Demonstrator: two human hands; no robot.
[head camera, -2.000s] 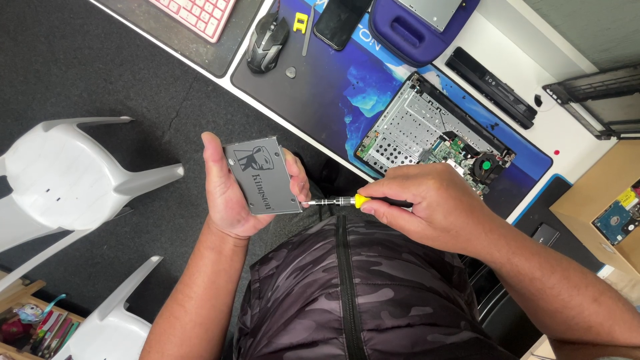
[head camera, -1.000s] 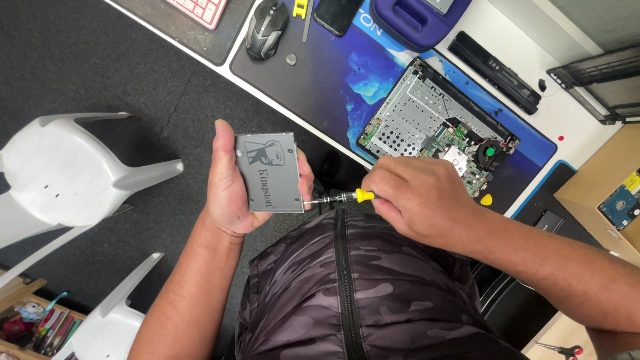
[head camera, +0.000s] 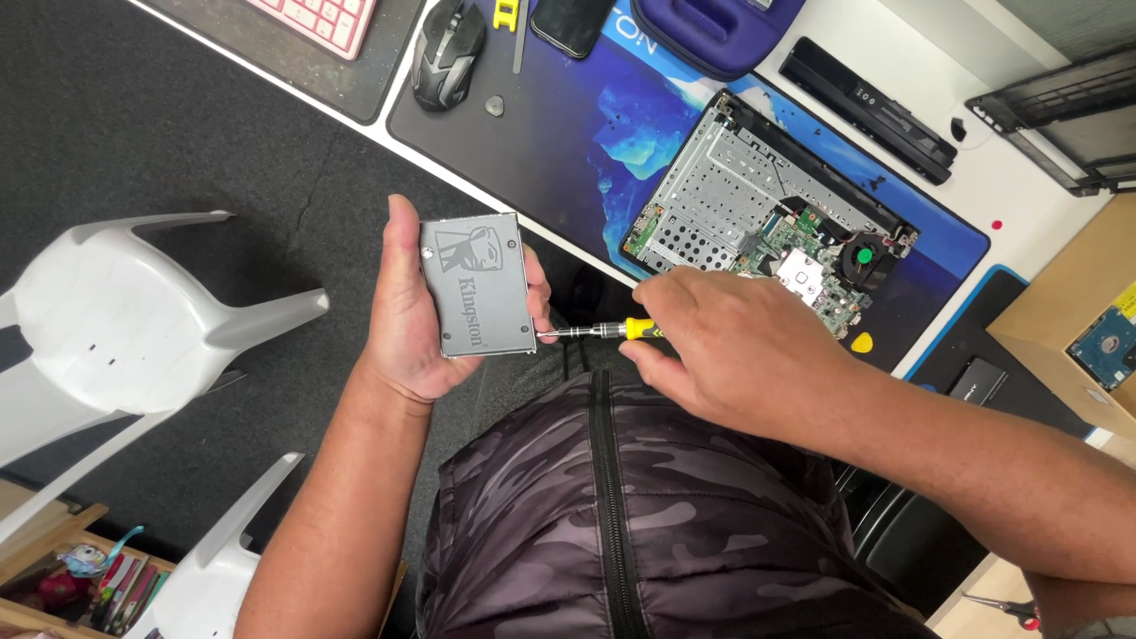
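A grey Kingston solid-state drive (head camera: 484, 288), with a thin metal edge around it, lies in my left hand (head camera: 408, 311), held between the thumb and the fingers. My right hand (head camera: 728, 351) grips a precision screwdriver (head camera: 612, 330) by its yellow and black handle. The screwdriver's tip meets the drive's right side near the lower corner, beside my left fingertips; the screw there is too small to make out. Behind my right hand, an opened laptop base (head camera: 710, 195) shows its metal frame, green circuit board and fan (head camera: 865, 256).
On the desk mat are a black mouse (head camera: 448, 58), a phone (head camera: 572, 22), a yellow pick (head camera: 862, 342) and a purple case (head camera: 710, 31). A laptop battery (head camera: 865, 111) lies behind. White plastic chairs (head camera: 133, 311) stand left; a cardboard box (head camera: 1056, 319) is at right.
The drive in my left hand has turned to a more upright angle since two seconds ago. My right hand still holds the screwdriver against its side. The view has shifted slightly.
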